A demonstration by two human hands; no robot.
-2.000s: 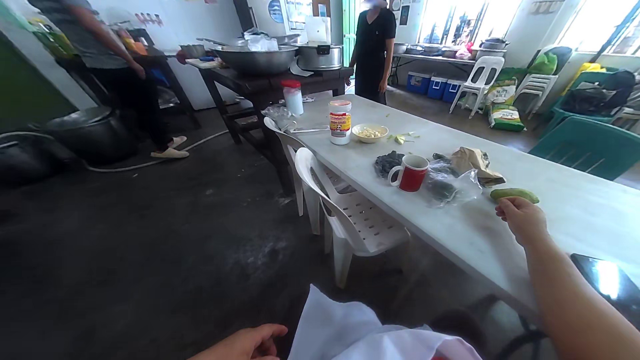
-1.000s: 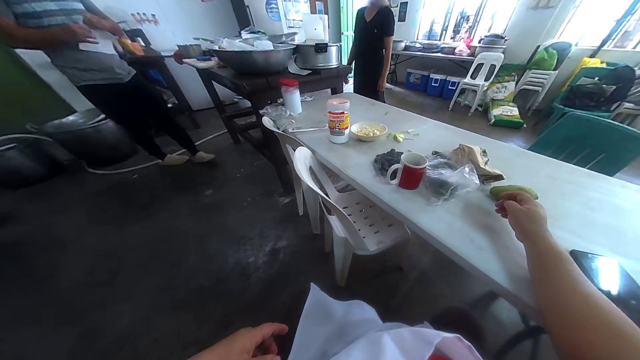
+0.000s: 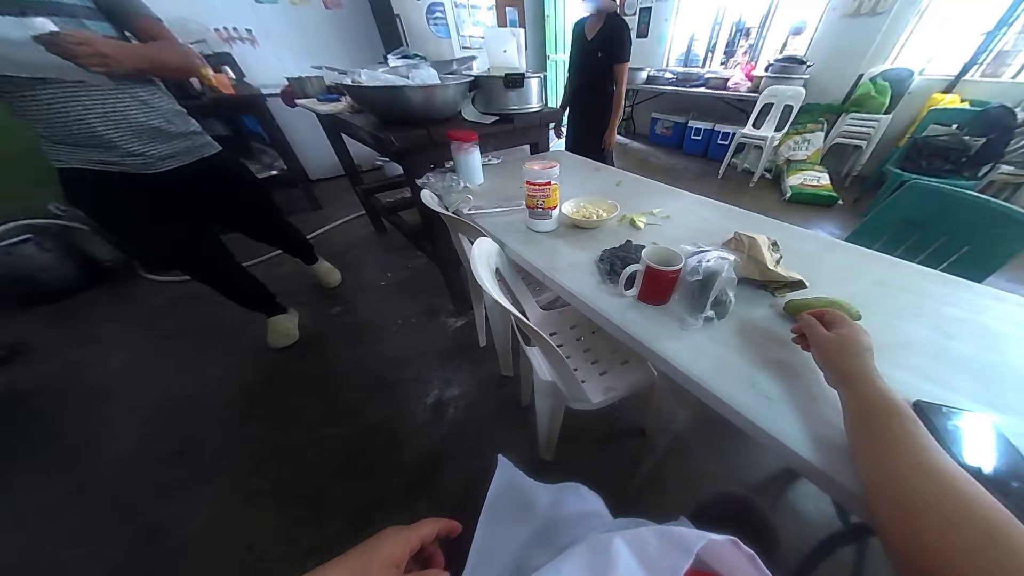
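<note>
My right hand (image 3: 832,340) rests at the near side of a green cucumber-like vegetable (image 3: 824,307) on the white table (image 3: 904,352); its fingertips touch it, though a firm grip cannot be made out. Down at the bottom edge, my left hand (image 3: 408,548) is empty beside a white cloth (image 3: 552,520), fingers loosely bent. Left of the vegetable lie a brown paper bag (image 3: 760,260), a clear plastic bag (image 3: 708,284) with something dark inside, a red and white mug (image 3: 658,276) and a dark crumpled bag (image 3: 620,260). Farther off are a bowl of pale pieces (image 3: 590,213) and a labelled plastic jar (image 3: 542,196).
White plastic chairs (image 3: 592,352) stand along the table's near side. A tablet or phone (image 3: 972,448) lies by my right forearm. A red-lidded jar (image 3: 466,158) is at the far end. One person (image 3: 120,120) is at left, another (image 3: 596,80) beyond the table. A green chair (image 3: 944,228) stands at right.
The person at left has moved farther into view, to the right, with legs wide apart. My hands stay in about the same place, the right one at the green vegetable throughout.
</note>
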